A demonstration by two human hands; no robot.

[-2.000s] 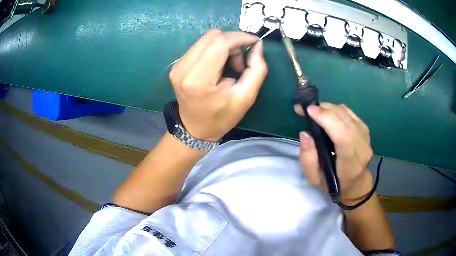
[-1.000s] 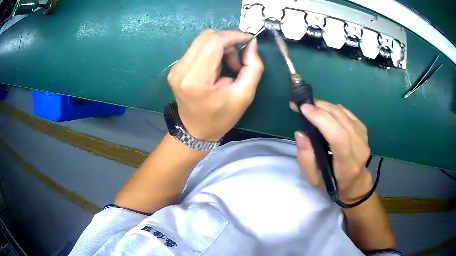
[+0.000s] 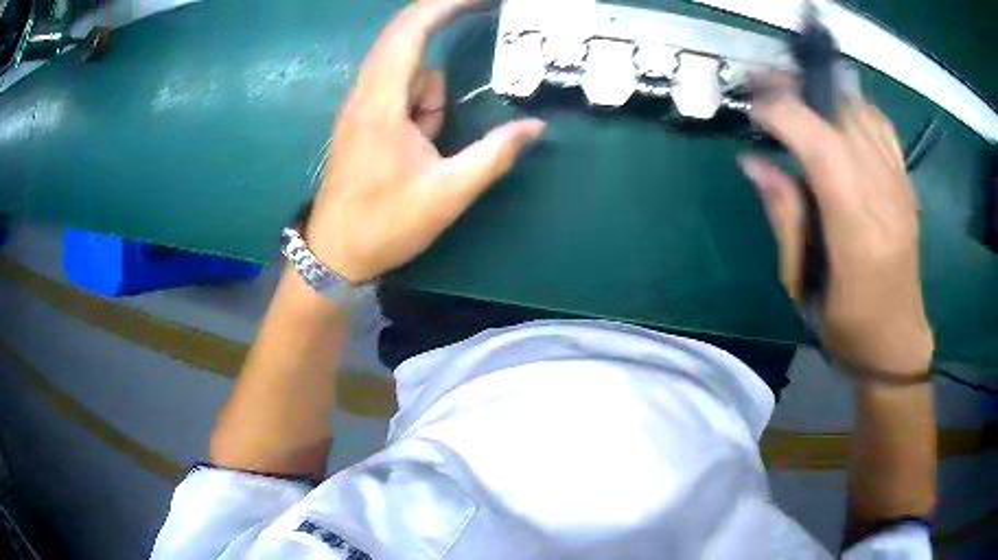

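Observation:
The grey-white multi-gang assembly [image 3: 607,74] lies on the green bench near the rail, scalloped side towards me. My left hand [image 3: 405,164] is at its left end, thumb and index finger spread. Thin solder wire [image 3: 477,94] sticks out from its curled fingers, and a strand trails behind the hand. My right hand [image 3: 848,208] is blurred at the assembly's right end, with thumb and fingertips apart. It holds the soldering iron [image 3: 814,55] upright across the palm, its front end pointing away from me. The hand and iron hide the assembly's right end.
The tweezers [image 3: 923,143] lie right of my right hand, partly hidden. A white-silver rail [image 3: 930,60] curves along the top right. A blue bin [image 3: 104,263] is below the bench edge at left. The black cord [image 3: 963,382] runs off to the right.
My left hand has moved left and opened its thumb and index finger. My right hand has moved right and forward, and the iron has swung away from the terminals. The assembly appears slightly further left.

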